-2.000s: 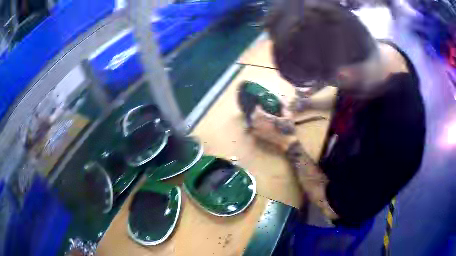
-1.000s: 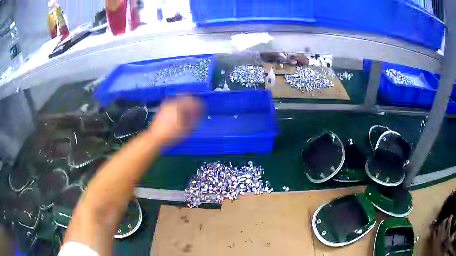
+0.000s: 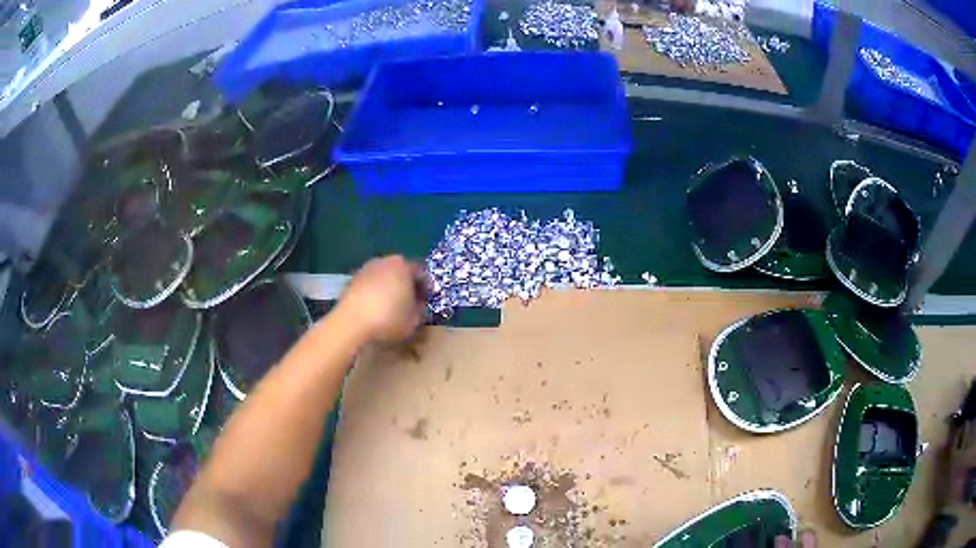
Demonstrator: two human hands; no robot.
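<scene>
My left hand (image 3: 387, 300) is bare, its arm reaching up from the lower left. It touches the left edge of a heap of small silver fittings (image 3: 514, 255); its fingertips are hidden, so I cannot tell if it holds one. A green housing (image 3: 738, 522) with a pale rim is cut off by the bottom edge. Fingertips of my right hand (image 3: 794, 541) show at that housing's right side, gripping its rim; the rest is out of the picture. Two white discs (image 3: 520, 500) lie on the stained cardboard (image 3: 599, 353).
An empty-looking blue bin (image 3: 487, 112) with a few fittings stands behind the heap. Green housings (image 3: 150, 257) are piled at left, and several (image 3: 776, 369) lie at right. More blue bins and fittings are at the back. A metal upright (image 3: 947, 230) and part of another person (image 3: 952, 482) are at right.
The view has swung from the right side to the front and then tilted down. My left hand has moved from over the blue bin to the fittings heap. My right fingertips and the near housing now show.
</scene>
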